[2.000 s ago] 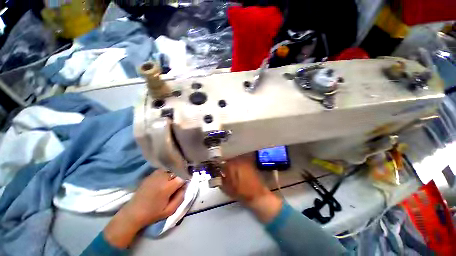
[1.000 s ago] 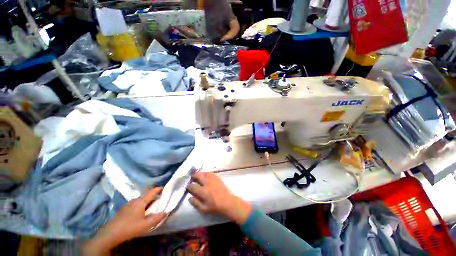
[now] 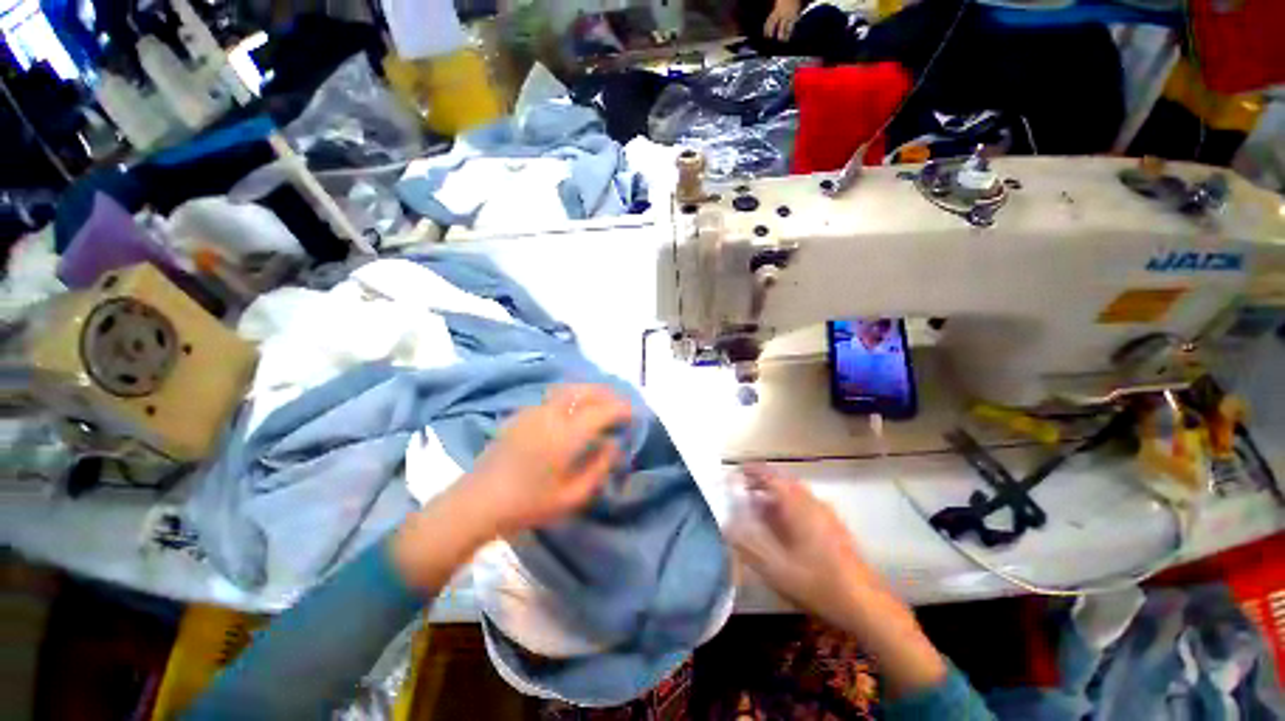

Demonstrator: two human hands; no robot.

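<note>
Light blue cloth with white panels lies heaped left of the needle and hangs over the table's front edge. My left hand is on the blue cloth, its fingers bent around a fold of it. My right hand is slightly blurred, at the right edge of the cloth near the table's front; whether it grips the cloth is unclear. The cream sewing machine stands behind, and the area under its needle shows no cloth.
A lit smartphone lies under the machine arm. Black snips and a yellow-handled tool lie to the right. A second machine stands far left. More blue and white cloth lies behind. A red basket is lower right.
The cloth has come away from the needle toward the front edge and now hangs over it. My left hand has moved up and right onto the blue part; my right hand has moved right.
</note>
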